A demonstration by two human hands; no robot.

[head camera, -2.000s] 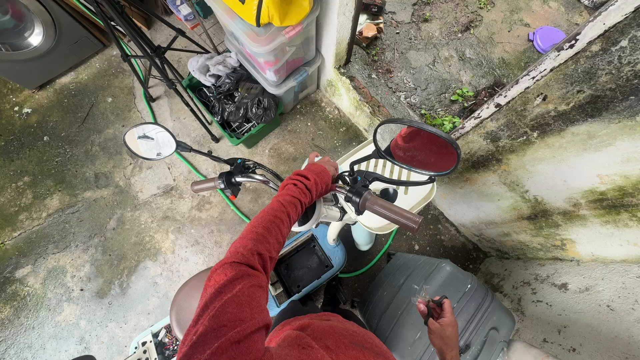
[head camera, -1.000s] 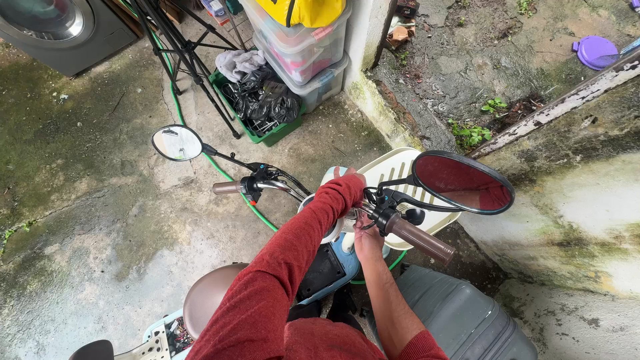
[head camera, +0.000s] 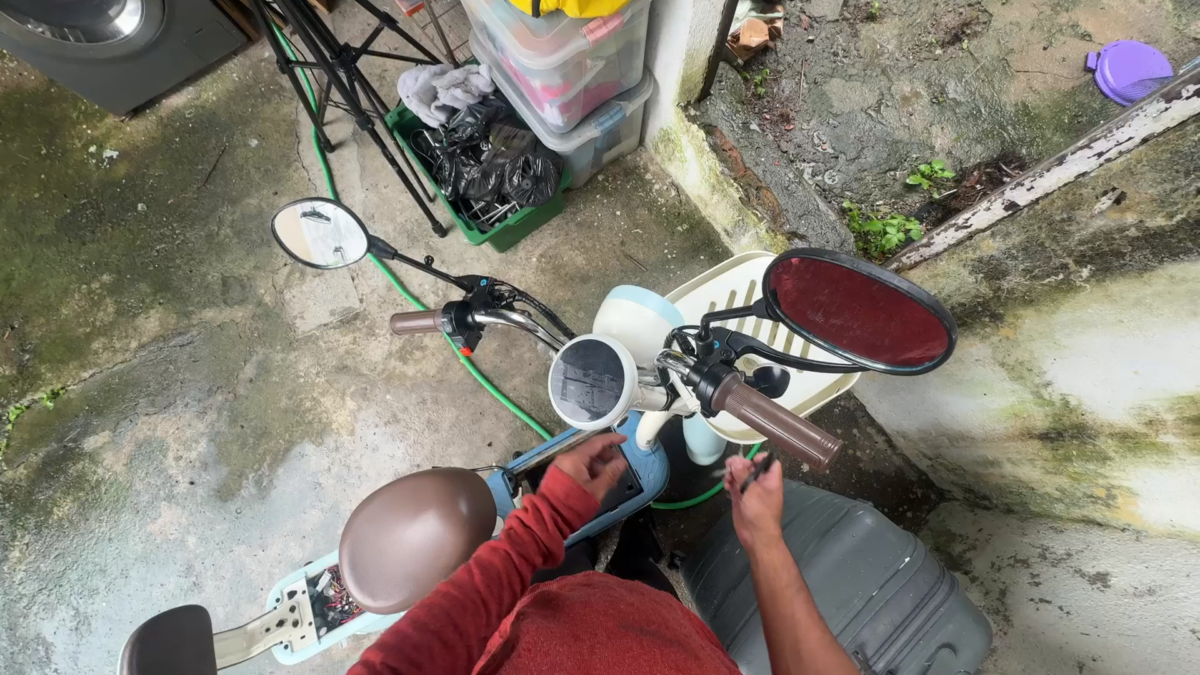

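Note:
A light blue electric scooter stands beneath me, with a brown saddle (head camera: 417, 539), a round display (head camera: 592, 382) and a brown right handlebar grip (head camera: 776, 420). My left hand (head camera: 592, 466), its fingers apart, hovers over the blue frame (head camera: 647, 469) just below the display and seems to hold nothing. Below the right grip, my right hand (head camera: 756, 495) is closed on a small dark object (head camera: 757, 472), too small to identify. The right mirror (head camera: 861, 311) reflects red; the left mirror (head camera: 320, 232) is farther off. A cream slatted basket (head camera: 731, 291) sits at the front.
A grey suitcase (head camera: 834, 581) lies beside my right arm. Ahead are a green crate (head camera: 516, 228) with black bags, stacked clear plastic boxes (head camera: 600, 131), black tripod legs (head camera: 352, 84) and a green hose (head camera: 502, 398). A mossy wall (head camera: 1059, 375) rises on the right.
Both hands were together at the handlebar by the right grip one second ago. They have separated and drawn back toward me, the left to the blue frame, uncovering the round display.

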